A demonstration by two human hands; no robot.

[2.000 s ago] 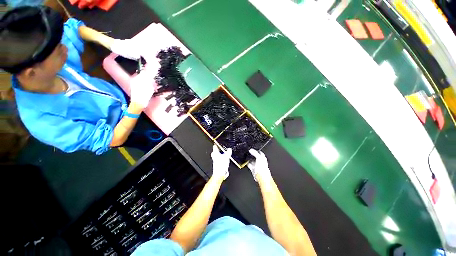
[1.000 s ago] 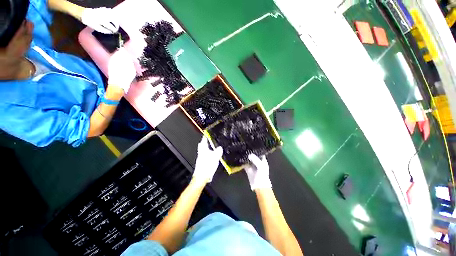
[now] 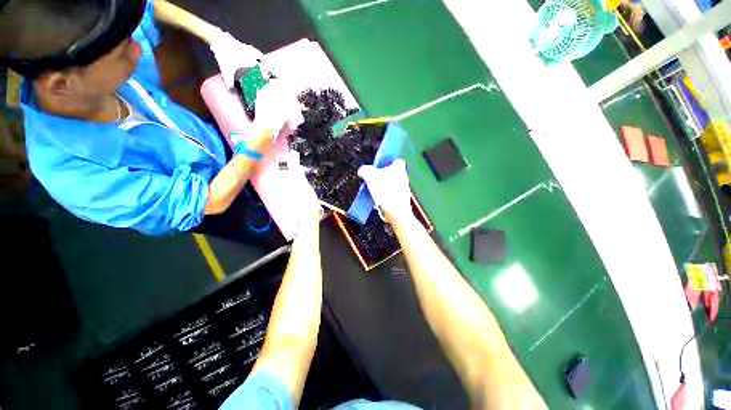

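Observation:
The yellow-edged bin (image 3: 378, 172) is tilted over the pink mat, its blue side towards me. Small black parts (image 3: 329, 140) lie heaped on the mat and run up to the bin's mouth; where heap and bin contents meet is unclear. My right hand (image 3: 388, 188), in a white glove, grips the blue side. My left hand (image 3: 311, 196), also gloved, is at the bin's left end and blends into the pale mat. The orange-edged bin (image 3: 370, 260), with black parts inside, sits on the black strip just below the tilted bin.
A seated person (image 3: 136, 152) at left holds a green board (image 3: 253, 83) over the pink mat (image 3: 268, 188). A black crate (image 3: 184, 340) with rows of boards stands at lower left. Black square units (image 3: 487, 246) sit on the green belt (image 3: 529, 264). A green fan (image 3: 571, 30) is at upper right.
The yellow-edged bin has moved from beside the orange-edged bin up to the heap and tipped over. Both my hands have moved forward with it. A green board now shows in the other person's hands.

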